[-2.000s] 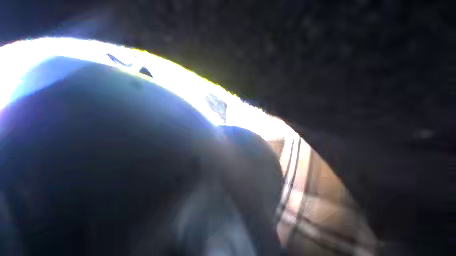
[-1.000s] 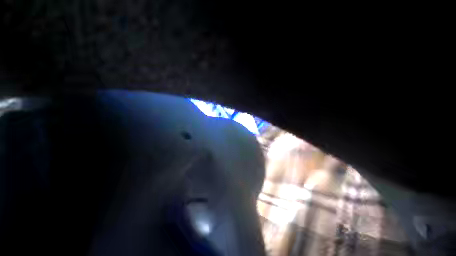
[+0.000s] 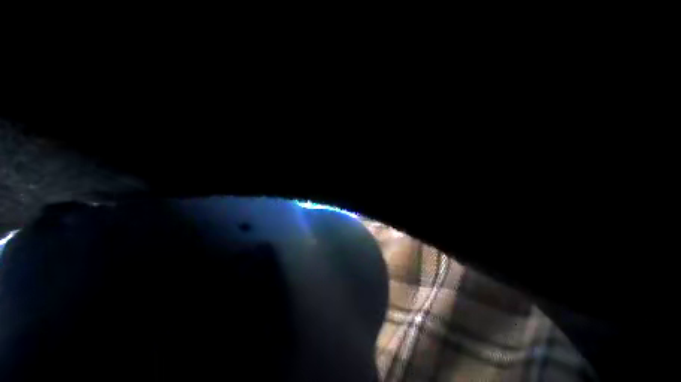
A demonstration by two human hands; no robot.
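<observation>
The view is mostly black and blocked. A large dark blue-grey rounded shape [image 3: 336, 276] fills the lower left and middle, very close to the camera; I cannot tell what it is. A brown checked cloth or garment [image 3: 448, 321] shows at the lower right, beside the rounded shape. Neither my left hand nor my right hand can be made out. No work piece can be seen.
A dim grey, fuzzy patch [image 3: 45, 171] lies at the left edge. A thin bright blue-white sliver [image 3: 328, 210] shows above the rounded shape. Everything above is black.
The picture has grown darker. The bright band above the rounded shape has shrunk to a sliver. The checked cloth shows more sharply, and the black area reaches lower.
</observation>
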